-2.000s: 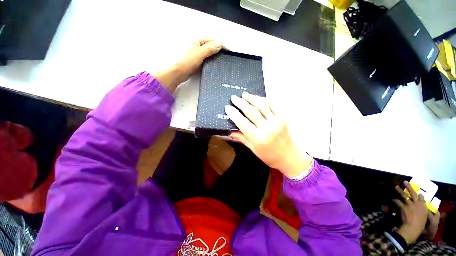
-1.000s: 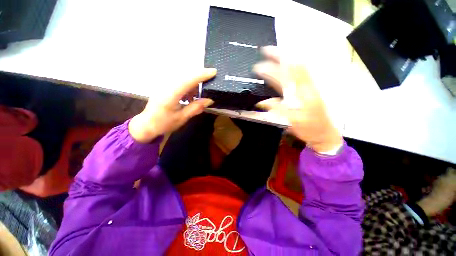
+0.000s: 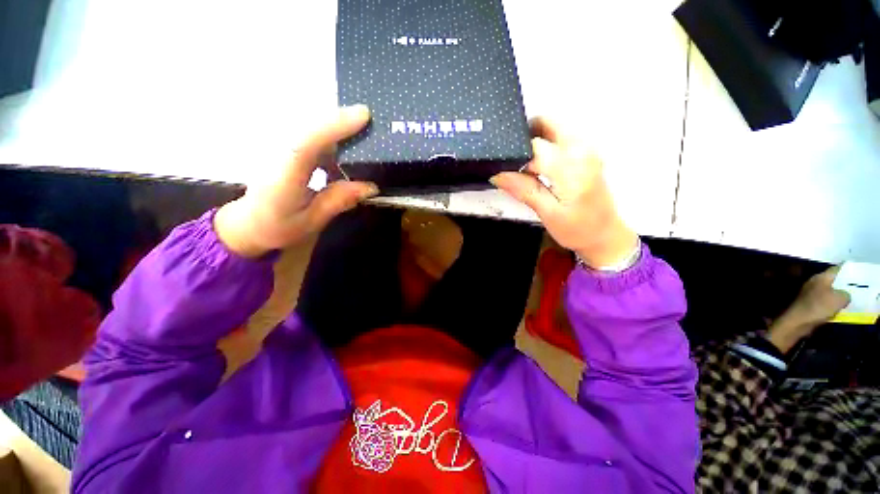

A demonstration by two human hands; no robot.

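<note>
A black dotted box (image 3: 429,82) with white lettering on its face lies at the table's front edge in front of me, its far end cut off by the top of the picture. A small half-round notch shows at its near end. My left hand (image 3: 294,183) grips the near left corner, thumb and a finger on it. My right hand (image 3: 569,188) grips the near right corner with its fingertips. The inside of the box is hidden.
The white tabletop (image 3: 618,87) has a seam to the right. Black boxes (image 3: 757,72) lie at the upper right. A dark object (image 3: 19,43) is at the upper left edge. At the lower right, a neighbour's hand (image 3: 815,304) holds a white and yellow carton (image 3: 859,291).
My right hand has come down from over the box's right side onto its near corner. Both hands now hold the near end. The box appears larger and further left in view.
</note>
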